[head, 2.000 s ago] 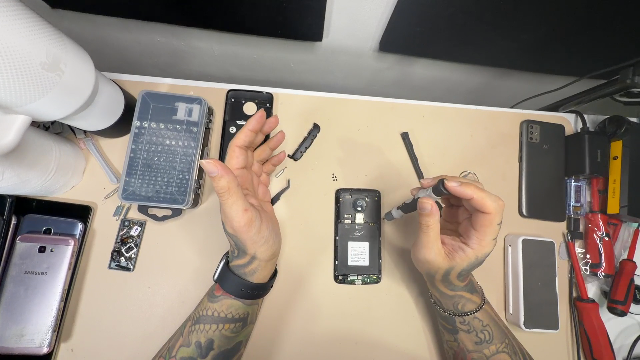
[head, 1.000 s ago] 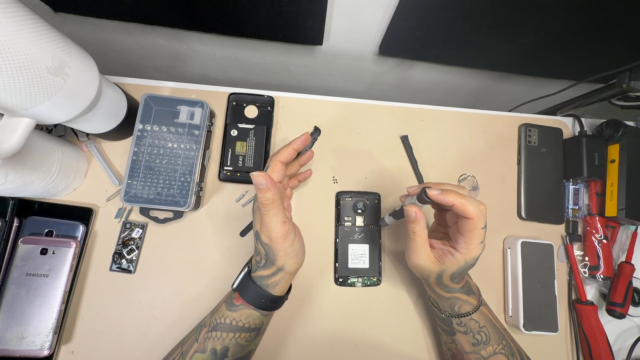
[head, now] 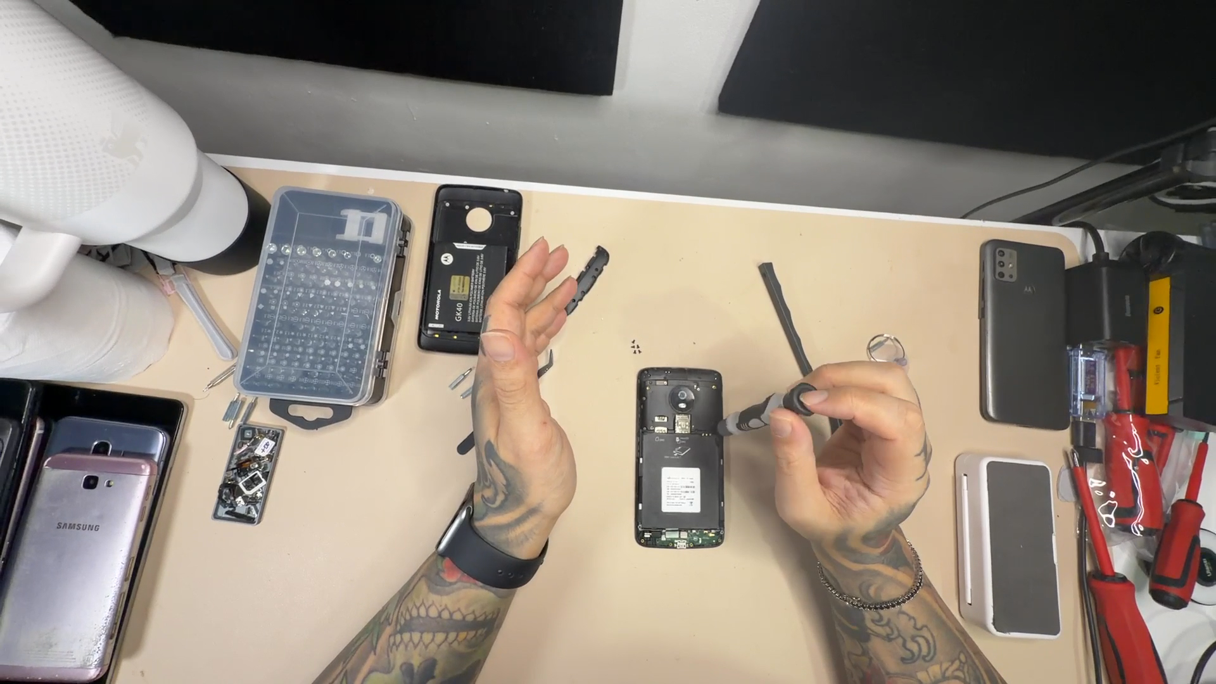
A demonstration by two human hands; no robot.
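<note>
An opened smartphone (head: 681, 458) lies on the mat with its black inner frame, camera and lower circuit board showing. My right hand (head: 850, 442) holds a grey and black precision screwdriver (head: 768, 410) at a slant, its tip end at the phone's right edge. Left of the phone, my left hand (head: 521, 408) is raised with fingers apart and nothing in it. Behind its fingers lie a small black plastic phone part (head: 589, 277) and a black back cover (head: 480, 211) with a battery. Tiny screws (head: 636, 348) sit above the phone. A black strip (head: 785, 316) lies behind my right hand.
A clear-lidded bit case (head: 318, 294) and a small tray of parts (head: 249, 475) are at left, beside a box of phones (head: 81, 560). At right are a dark phone (head: 1023, 332), a white box-shaped device (head: 1010, 546) and red-handled tools (head: 1124, 622). A ring (head: 885, 349) lies behind my right hand.
My left hand has shifted about: from over the back cover's lower edge it moved right and down, then slightly back left. The screwdriver stays in my right hand near the phone's right edge.
</note>
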